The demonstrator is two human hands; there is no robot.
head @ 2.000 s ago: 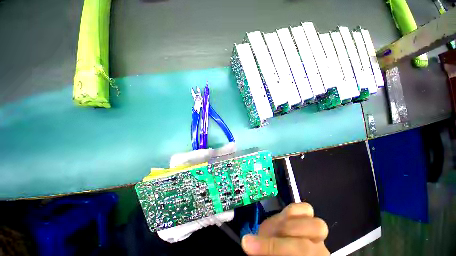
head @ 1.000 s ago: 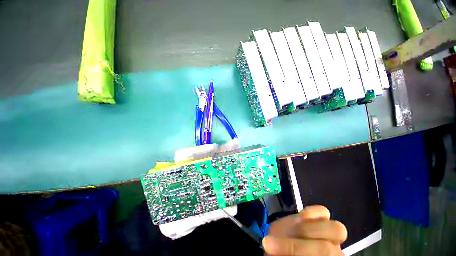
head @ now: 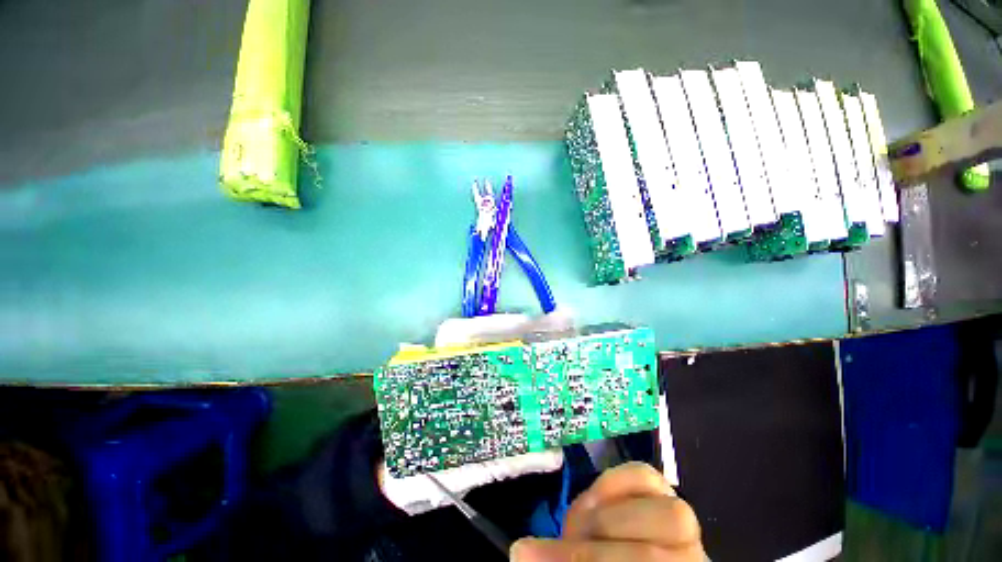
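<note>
A long green circuit board (head: 522, 401), solder side up, is held over the front edge of the teal mat. My left hand (head: 472, 483), in a white glove, grips it from beneath; glove parts show above and below the board. My bare right hand (head: 621, 518) is at the bottom edge, partly cut off, and holds a thin probe (head: 467, 512). The probe's tip is at the board's lower left edge; I cannot tell if it touches. Blue-handled side cutters (head: 531, 269) lie on the mat with a purple marker pen (head: 498, 247) on them.
Several boards with whitish sides (head: 703, 159) stand in a row at the right. A lime-yellow roll (head: 264, 104) lies at the upper left and another (head: 939, 60) at the far right, near a slanted post (head: 954, 145). A black panel (head: 758, 445) and a blue stool (head: 165, 461) are below.
The view has shifted, so the mat and its things appear further right. The probe tip has moved left along the board's lower edge. My left hand still holds the board.
</note>
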